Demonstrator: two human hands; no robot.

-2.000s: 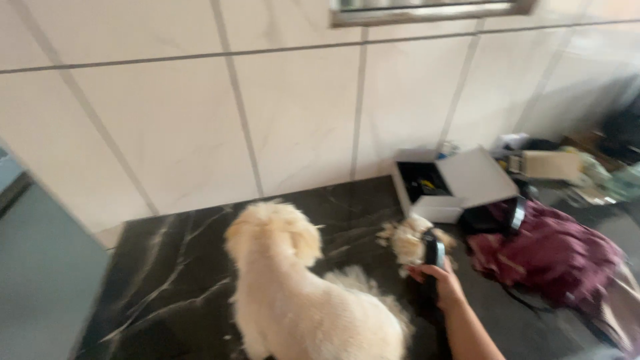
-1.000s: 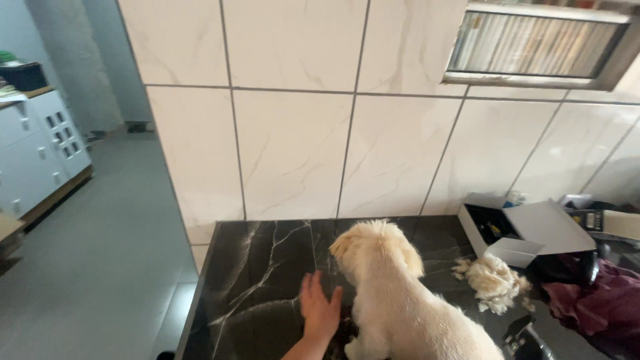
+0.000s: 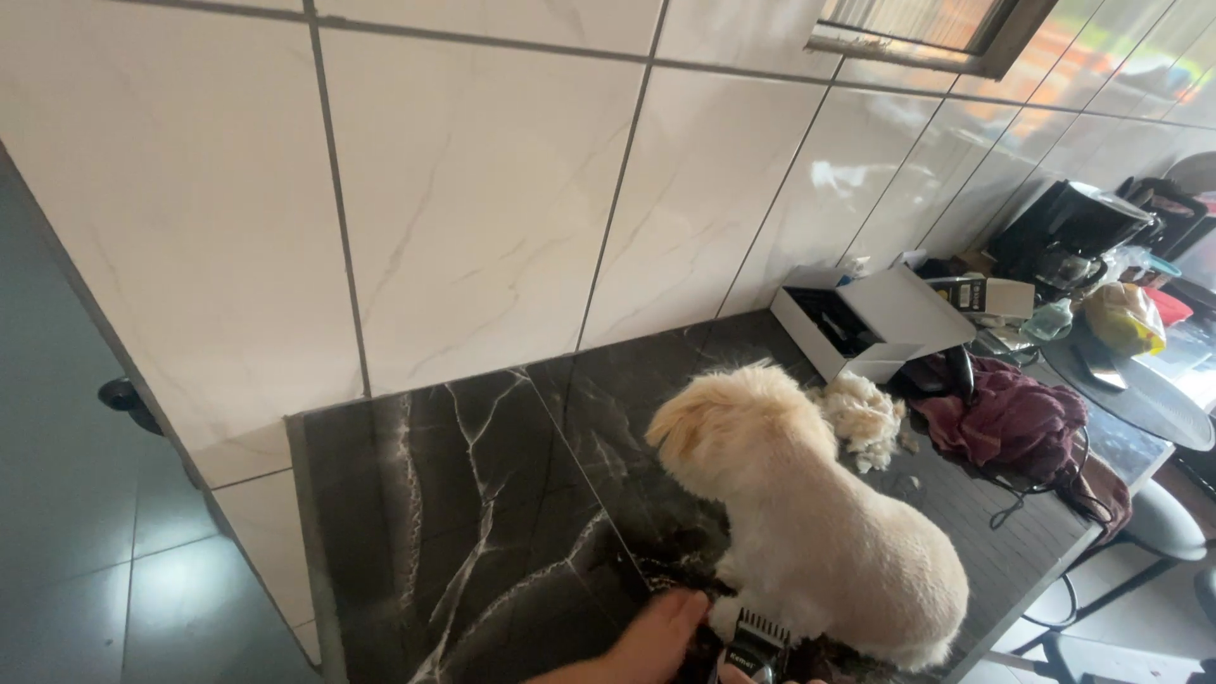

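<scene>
A cream dog with clipped fur sits on the black marble-patterned tiled counter, its head turned to the left. My left hand is at the dog's front paw, blurred; whether its fingers grip the paw is unclear. Just right of it, my right hand holds a black Kemei hair clipper with a comb guard, the comb close to the dog's foreleg. Only the fingertips of that hand show at the lower edge. A heap of cut fur lies behind the dog.
An open white box stands against the tiled wall. Right of the fur are a maroon cloth and a black cord. Farther back stand a coffee maker, small boxes and bags. The counter's left edge drops to a grey floor.
The view has shifted a lot. My left hand, on the counter left of the dog a second ago, is now at its front paw. The clipper has come from the fur heap to the dog's foreleg.
</scene>
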